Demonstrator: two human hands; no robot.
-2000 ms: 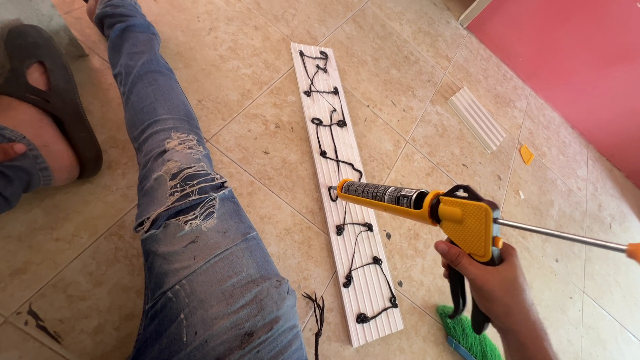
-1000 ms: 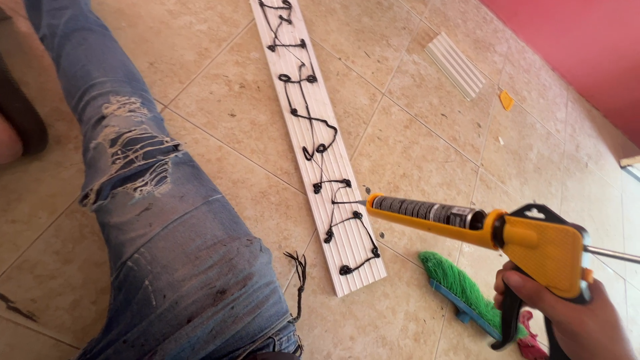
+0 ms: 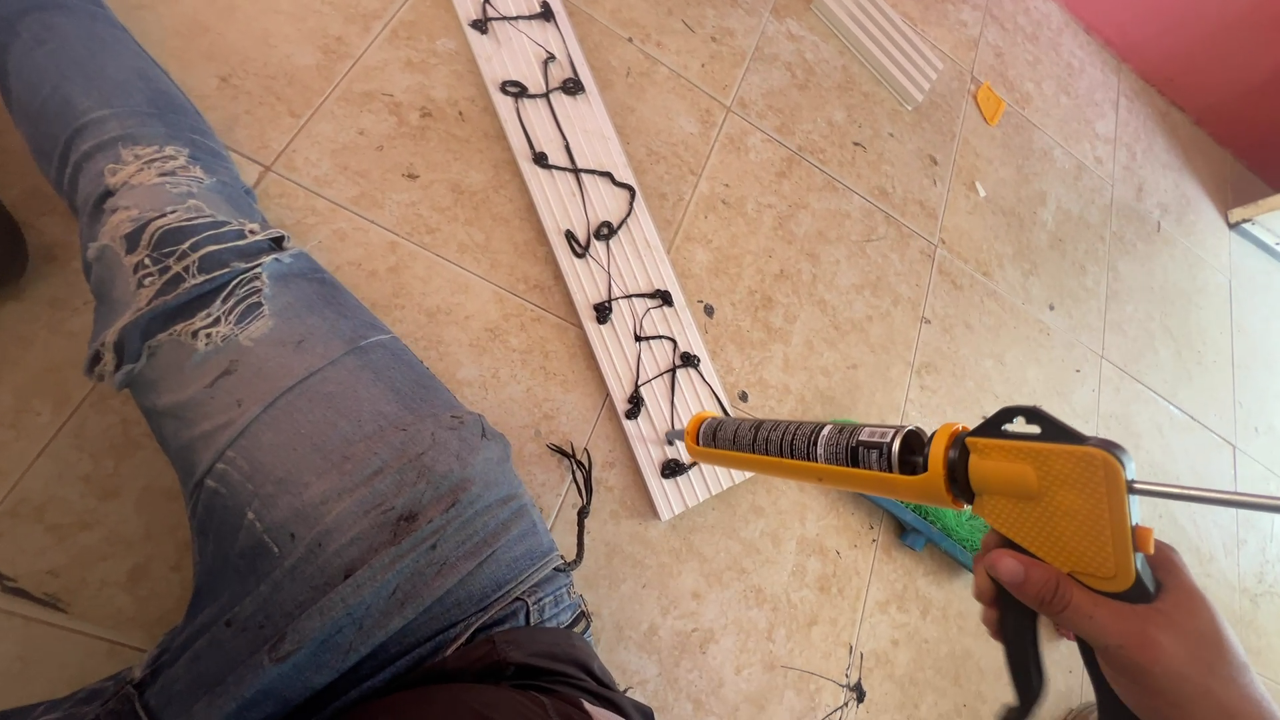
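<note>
My right hand grips the handle of a yellow and black caulking gun, loaded with a dark cartridge that bears writing. Its nozzle points left, over the lower end of a white ribbed panel strip lying on the tiled floor. Looping lines and blobs of black adhesive run along the strip's face. Whether the nozzle tip touches the strip cannot be told. My left hand is out of view.
A green-bristled broom head lies partly behind the gun. Further off are a short ribbed panel piece, an orange plastic piece and a pink wall. My leg in torn jeans fills the left. Black strands hang near it.
The gun in my right hand has moved along the strip from about its middle to its lower end. The view has shifted, and the strip's top end is out of frame.
</note>
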